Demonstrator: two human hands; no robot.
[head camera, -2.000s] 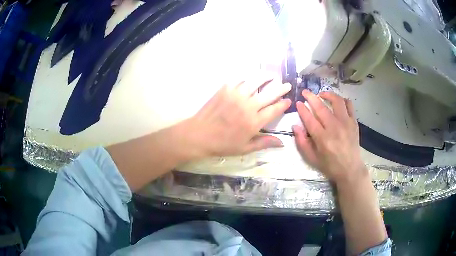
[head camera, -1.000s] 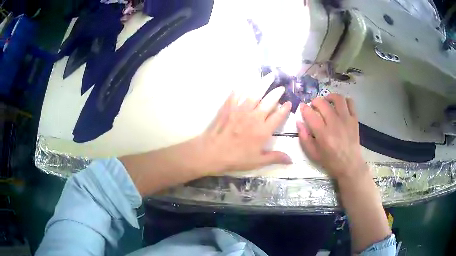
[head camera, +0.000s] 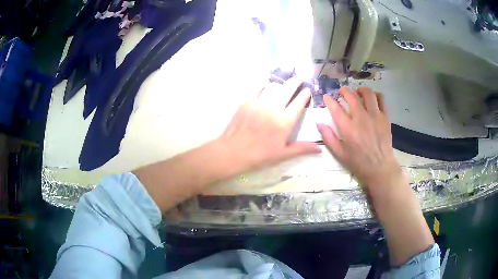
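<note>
A dark curved band piece (head camera: 303, 93) lies flat by the needle, mostly hidden by my fingers and washed out by glare. My left hand (head camera: 262, 128) lies palm down on its left side, fingertips on the piece, thumb pointing right. My right hand (head camera: 360, 131) is right of the needle area, fingers bent, fingertips near the shiny needle plate (head camera: 328, 84). The needle and presser foot are lost in the glare. A second dark band piece (head camera: 437, 145) lies flat on the bed, right of my right hand.
The cream machine head (head camera: 431, 60) stands at right. Navy panels (head camera: 101, 131) with pink-white bits (head camera: 124, 23) lie at left, a dark curved strip (head camera: 143, 68) on the nearest. The film-wrapped table edge (head camera: 262, 210) runs along the front. A blue bin (head camera: 15, 76) is at far left.
The band piece has moved and turned under my left fingers, with less of it showing between my hands. Both hands stay near the needle. The camera view has shifted slightly.
</note>
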